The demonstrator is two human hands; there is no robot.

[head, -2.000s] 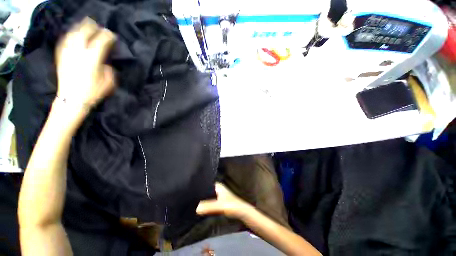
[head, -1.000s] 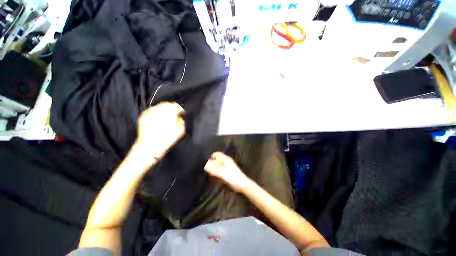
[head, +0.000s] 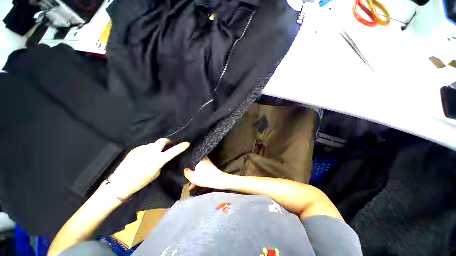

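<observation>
A large black garment (head: 165,75) spreads over the table and down onto the lap. A white stitch line runs down its smooth band, and its right edge shows textured outer fabric (head: 227,122). My left hand (head: 145,162) lies on the garment near the lap, thumb and forefinger at the cloth by the lower end of the stitch line. My right hand (head: 202,174) pinches the garment's textured edge just right of it. The cloth's upper edge reaches the needle area, which is cut off at the top.
Tweezers (head: 356,50) and red-orange scissor handles (head: 371,12) lie on the white table (head: 320,75). A phone (head: 449,101) is cut off at right. Dark cloth (head: 415,195) hangs at lower right. Cardboard (head: 140,227) shows at lower left.
The view has turned and moved lower. Both hands have come together near the lap at the garment's lower edge. The tweezers are now clearly visible; the control panel is almost out of view.
</observation>
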